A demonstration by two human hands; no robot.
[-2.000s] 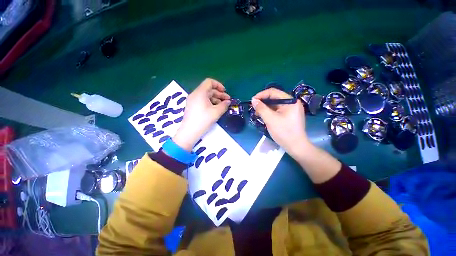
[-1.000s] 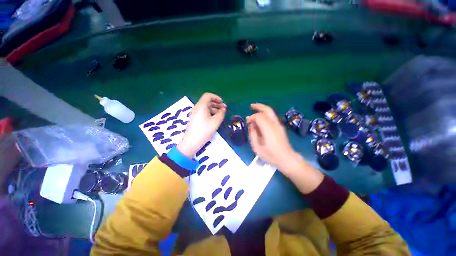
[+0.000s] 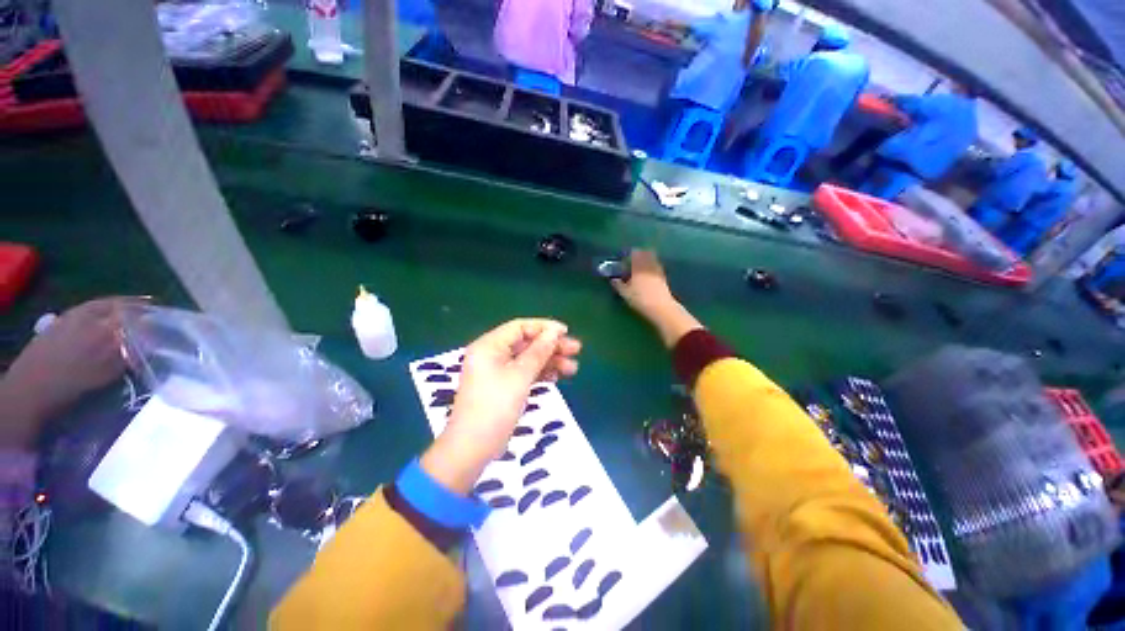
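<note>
My right hand (image 3: 644,291) reaches forward across the green surface, its fingers on a round unit (image 3: 612,268) with a shiny rim. No tweezers can be made out in it. My left hand (image 3: 508,372), with a blue wrist band, is over the white sheet (image 3: 623,542) of loose black half-moon stickers. Its thumb and forefinger are pinched together; whether they hold something small cannot be told. More round units (image 3: 672,446) lie right of the sheet, partly beside my right sleeve, somewhat blurred.
Dropper bottle (image 3: 374,325), plastic bag (image 3: 247,376) and white box (image 3: 163,459) are left; another person's hand (image 3: 74,358) is at the bag. A full sticker strip (image 3: 907,487) and clear trays (image 3: 1005,475) are right. A black divided tray (image 3: 506,136), red tray (image 3: 919,240) and seated workers are beyond.
My right hand has moved forward from the sheet to the far part of the surface, onto a unit. The view has tilted up. My left hand stays pinched over the sheet.
</note>
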